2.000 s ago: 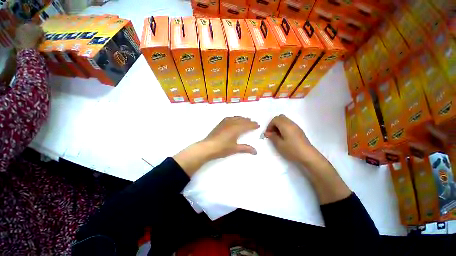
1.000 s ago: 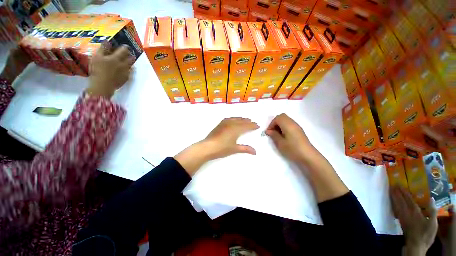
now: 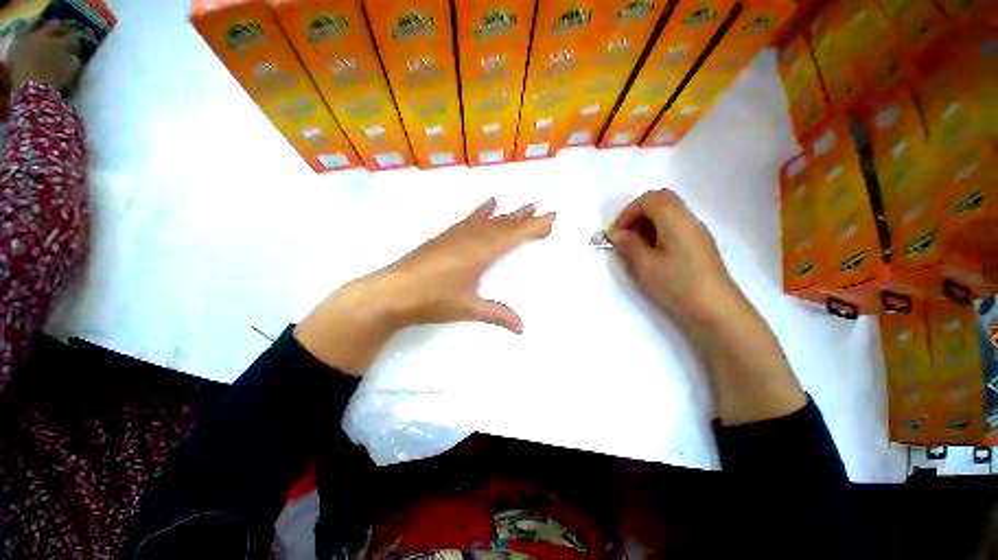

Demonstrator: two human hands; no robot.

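Observation:
My right hand (image 3: 670, 254) is closed at the fingertips on a tiny pale sticker (image 3: 600, 240), just above or on the white surface. My left hand (image 3: 438, 273) lies flat on a white sheet or tabletop, fingers spread and thumb apart, with nothing seen in it. The white sheet (image 3: 547, 372) is hard to tell from the tabletop. A row of several orange and yellow retail boxes (image 3: 492, 88) stands side by side ahead of my hands, with small white labels near their lower ends.
Stacked orange boxes (image 3: 903, 186) stand at the right. A co-worker's patterned sleeve (image 3: 44, 208) and hand are at the far left, by part of a box. A crumpled clear plastic bag (image 3: 405, 421) lies at the table's front edge.
The view has tilted down, so the row of boxes appears closer and higher. The co-worker's arm has drawn back left. The other person's hand at lower right is gone. My left fingers have spread wider.

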